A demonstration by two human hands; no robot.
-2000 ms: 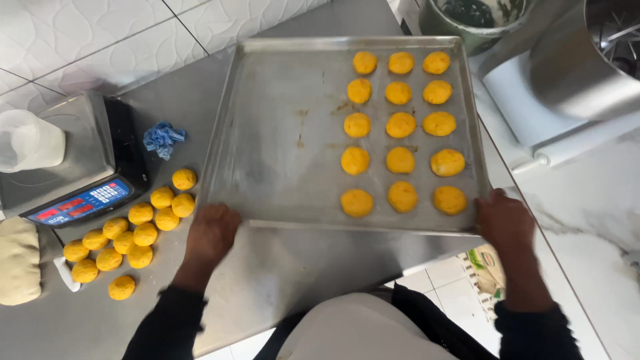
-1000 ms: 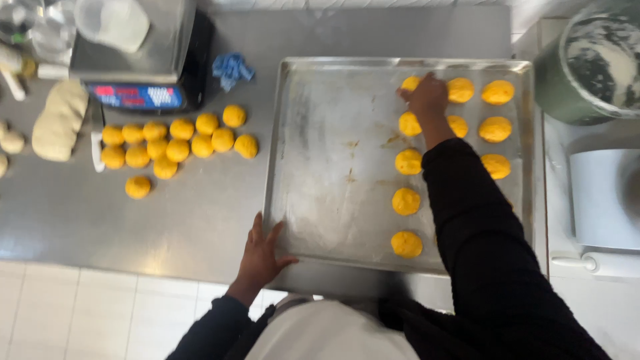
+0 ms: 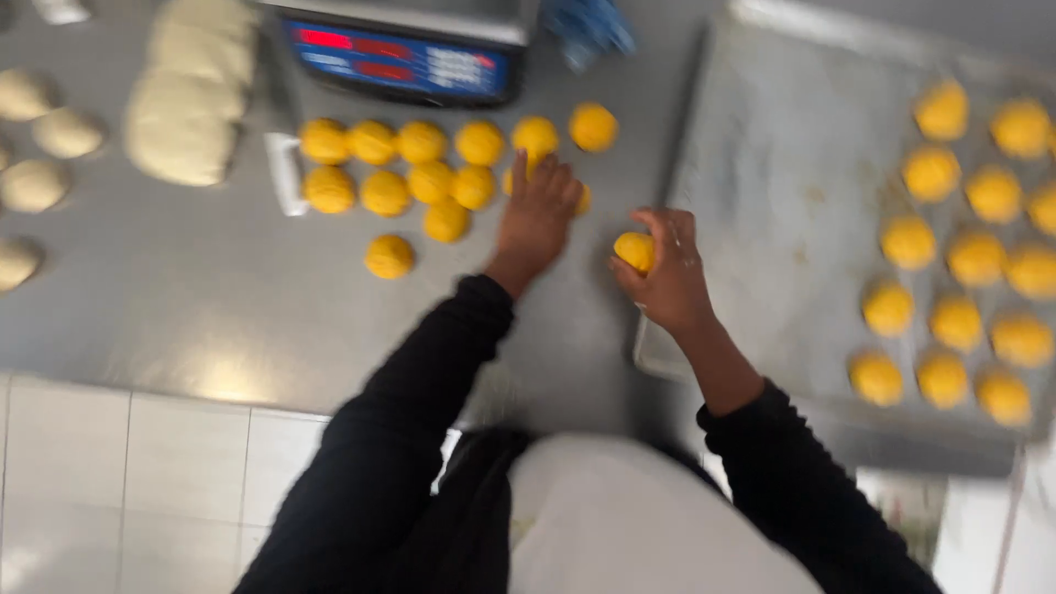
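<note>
My left hand (image 3: 538, 210) reaches over the right end of a group of yellow dough balls (image 3: 421, 143) on the steel counter, its fingers over a couple of them; whether it grips one cannot be told. Between thumb and fingers of my right hand (image 3: 664, 268) is a yellow dough ball (image 3: 634, 252), held above the counter beside the left edge of a metal baking tray (image 3: 742, 239). Rows of flattened yellow dough pieces (image 3: 976, 258) lie on the right part of that tray. The picture is somewhat blurred.
A digital scale (image 3: 396, 62) stands behind the dough balls, with a crumpled blue cloth (image 3: 590, 29) to its right. A thick pale dough piece (image 3: 194, 99) and several pale dough balls (image 3: 35, 186) lie at left. The counter's front edge (image 3: 165, 394) runs above a tiled floor.
Both hands have left the tray; my left hand is now at the dough balls and my right hand holds one. The view has shifted left.
</note>
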